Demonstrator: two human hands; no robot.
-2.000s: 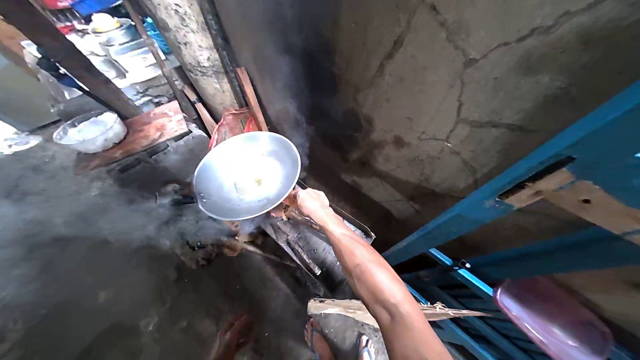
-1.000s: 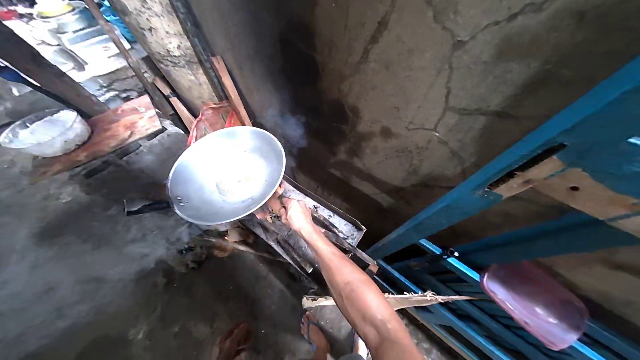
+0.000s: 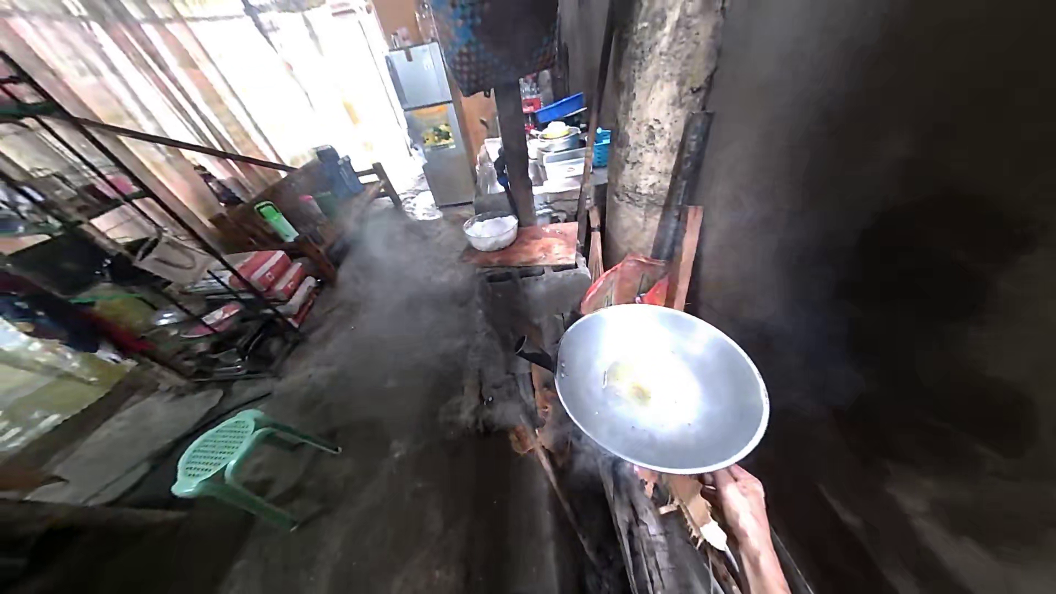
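Note:
A wide metal pan [image 3: 660,394] fills the right middle of the head view, tilted so that its shiny inside shows, with a small yellowish patch near the centre. At its lower right edge, my right hand [image 3: 740,493] is closed on the pan; the exact grip is partly hidden under the rim. The pan's black handle [image 3: 535,355] sticks out on the far left side. Charred firewood [image 3: 642,528] lies below the pan, and smoke drifts to the left. My left hand is out of view.
Beyond the pan, a clear bowl with white contents [image 3: 492,233] rests by a reddish board [image 3: 549,246]. A red plastic bag [image 3: 623,280] and a wooden plank [image 3: 685,256] lean near a concrete post [image 3: 660,124]. A green plastic stool [image 3: 223,450] stands left; a dark wall rises right.
The view has swung up and to the left, bringing in the stool and shelves. My right hand keeps its hold on the pan.

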